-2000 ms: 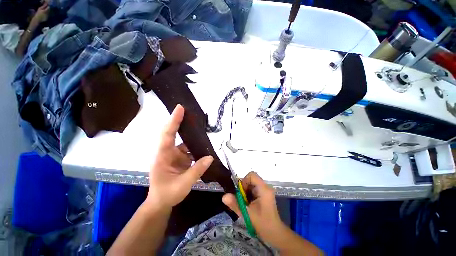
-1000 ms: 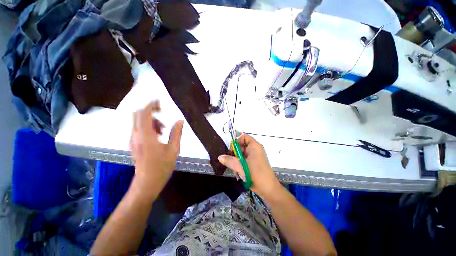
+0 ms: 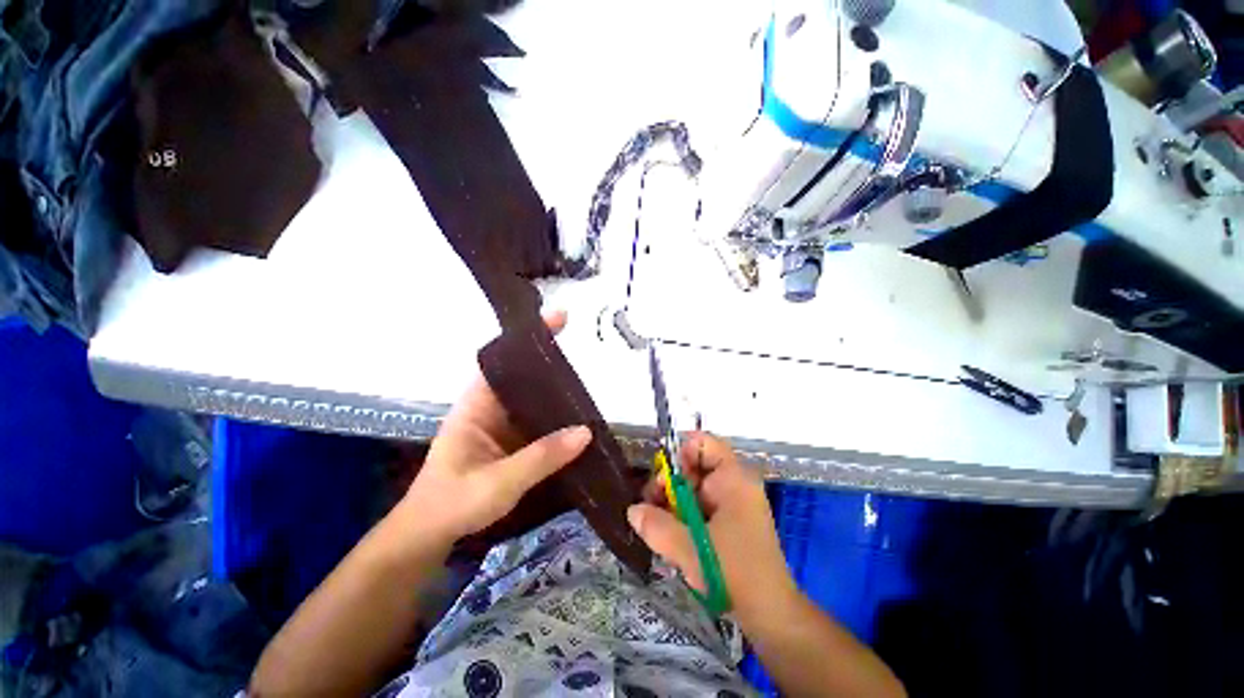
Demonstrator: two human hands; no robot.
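A long dark brown stitched piece (image 3: 546,396) with a pale stitch line lies over the table's front edge, its lower end above the patterned clothing. My left hand (image 3: 498,457) holds it from the left, thumb on top. My right hand (image 3: 716,511) holds scissors (image 3: 692,511) with green and yellow handles, blades pointing up and away, just right of the piece. My right thumb is at the piece's lower right edge. More brown pieces (image 3: 437,164) reach up the table. A brown piece with white printed digits (image 3: 225,150) lies at upper left.
A white sewing machine (image 3: 873,150) stands at upper right. A curled plaid strip (image 3: 628,171) lies left of its needle area. Small black thread snips (image 3: 1000,389) lie at right. Faded denim (image 3: 48,164) is heaped at far left. Blue bins (image 3: 832,559) sit below the ruler-marked table edge (image 3: 314,413).
My left hand, off the cloth a second ago, now holds a brown piece. The piece's lower end now sits over my clothing. The scissors have moved down and right in view; the camera view has shifted.
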